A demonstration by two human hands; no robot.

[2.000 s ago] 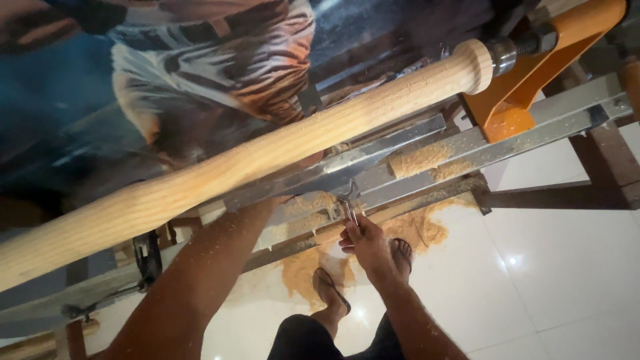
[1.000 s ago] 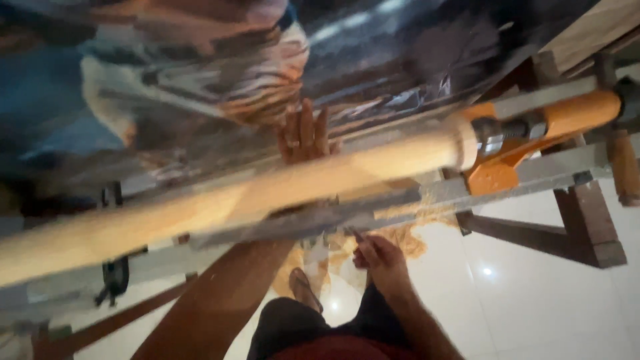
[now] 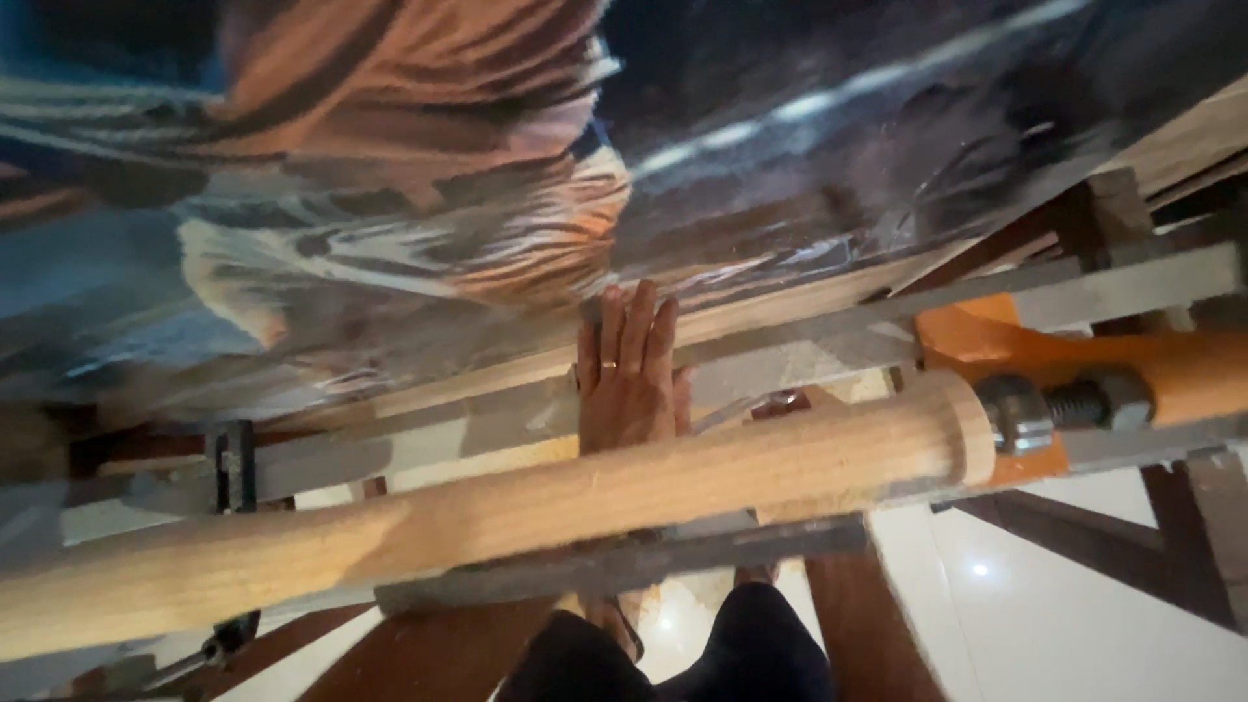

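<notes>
A turned wooden cylinder (image 3: 546,497) runs across the view, its flared right end against the metal centre (image 3: 1014,414) of an orange lathe tailstock (image 3: 985,336). My left forearm passes beneath the wood, and my left hand (image 3: 629,385) shows beyond it, back up, fingers slightly apart and ring on one finger. Its fingertips reach the edge of a glossy dark sheet (image 3: 741,224), with nothing seen in the hand. My right forearm rises from below toward the grey metal tool rest (image 3: 624,570); the right hand is mostly or wholly hidden behind the rest and wood. A small shiny item (image 3: 746,409) lies right of my left hand, unclear.
Metal bed rails (image 3: 468,419) run under the wood. A black clamp-like part (image 3: 232,468) stands at left. Dark stand legs (image 3: 1092,556) are at right, over a white tiled floor (image 3: 985,604). My feet and dark-clothed knees are below, near sawdust.
My left hand, hidden two seconds ago, now shows beyond the wood. My right hand, earlier seen gripping a small metal tool by the tool rest, has gone behind the rest. The view has shifted closer.
</notes>
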